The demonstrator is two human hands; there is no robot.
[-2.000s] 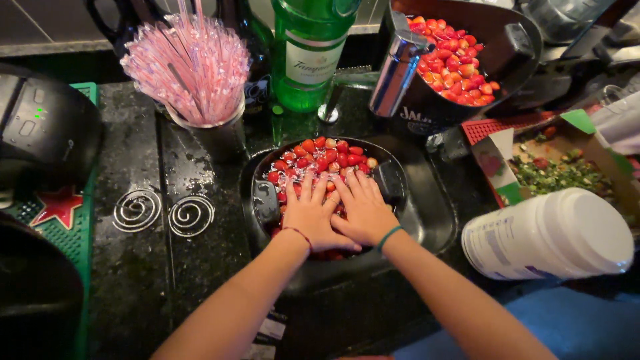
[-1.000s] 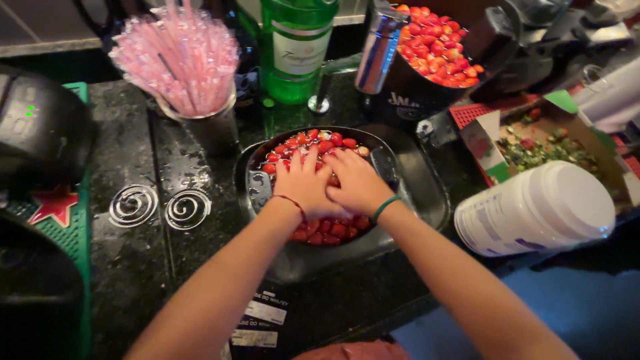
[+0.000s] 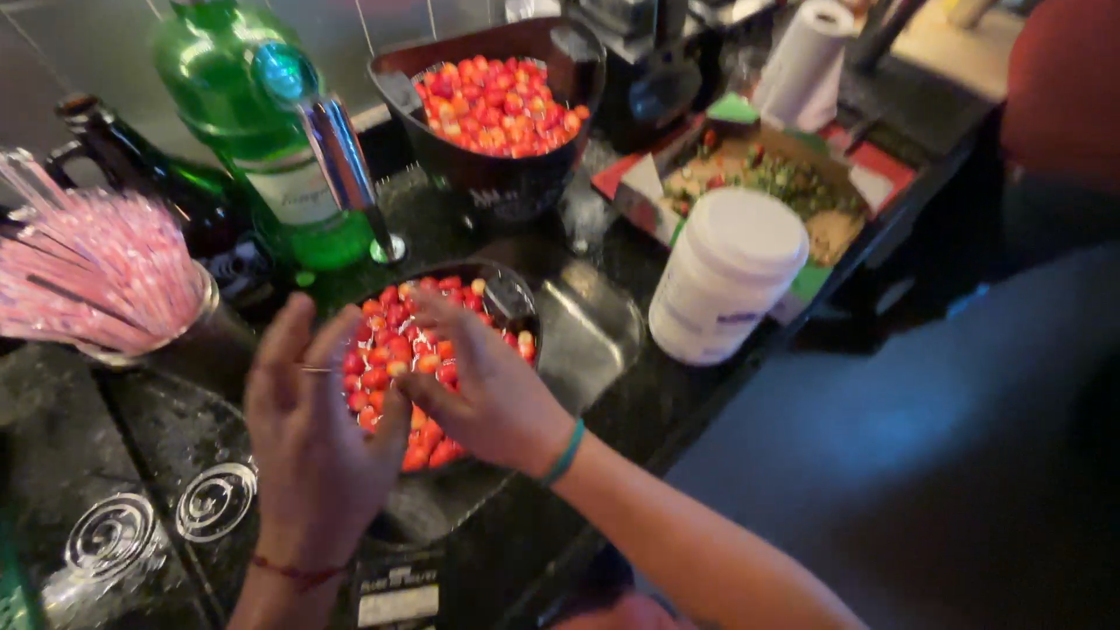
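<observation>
Strawberries [image 3: 429, 359] float in water in a black tub [image 3: 531, 306] set in the sink. My left hand [image 3: 319, 429] is raised at the tub's left side, fingers apart, holding nothing. Over the berries, my right hand [image 3: 490, 394] has its fingers spread and its thumb near my left thumb; it too looks empty, though blurred. Behind the sink stands a black bucket [image 3: 490, 188] filled with more strawberries [image 3: 499, 105]. A chrome faucet [image 3: 337, 153] rises just behind the tub.
A white plastic jar [image 3: 731, 276] stands right of the sink [image 3: 604, 332], before a cardboard box [image 3: 647, 188] of green trimmings. Left are a metal cup [image 3: 210, 332] of wrapped straws, a green bottle [image 3: 293, 188] and a dark bottle [image 3: 149, 166]. A paper roll [image 3: 805, 66] stands behind.
Both hands have lifted from the berries in the tub, where they lay pressed together, and have moved apart with fingers spread. The view has swung to the right.
</observation>
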